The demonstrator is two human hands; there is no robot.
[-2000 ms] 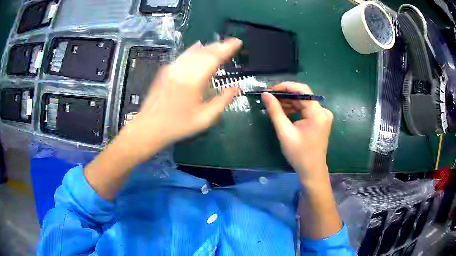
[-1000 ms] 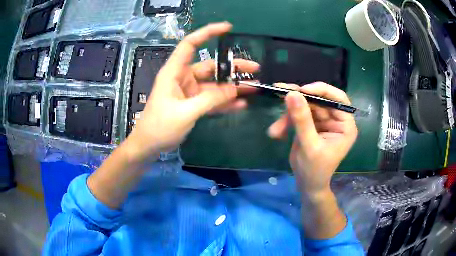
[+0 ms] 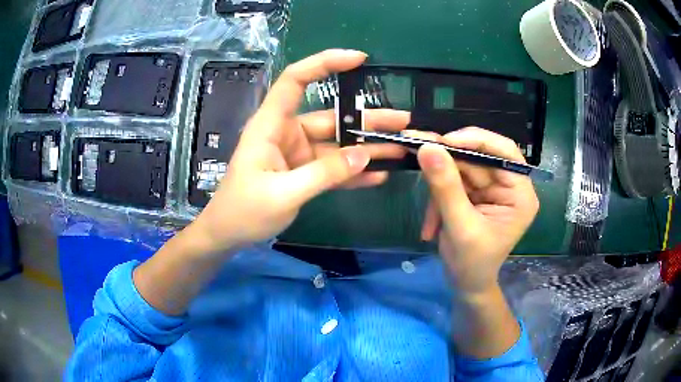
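A black phone housing (image 3: 478, 101) is held above the green mat, its cut-outs showing the mat behind. My left hand (image 3: 287, 157) grips its left end, thumb at the lower edge and fingers around and behind it. My right hand (image 3: 482, 198) holds dark tweezers (image 3: 455, 151) with a pale tip. The tip is at the left end of the housing, close to my left thumb. I cannot tell whether a piece is at the tip. A liner sheet with black strips (image 3: 322, 91) shows partly behind the housing and my left fingers.
A clear blister tray (image 3: 123, 128) with several black housings lies at the left. A white tape roll (image 3: 560, 36), a grey coil (image 3: 641, 142) and a striped shiny strip (image 3: 590, 164) lie at the right. Film-wrapped black parts (image 3: 597, 328) stand below the bench edge, lower right.
The housing was lying on the mat two seconds ago and is now held up in my left hand. Since one second ago it has shifted slightly right and down. The tweezers stay at its left end.
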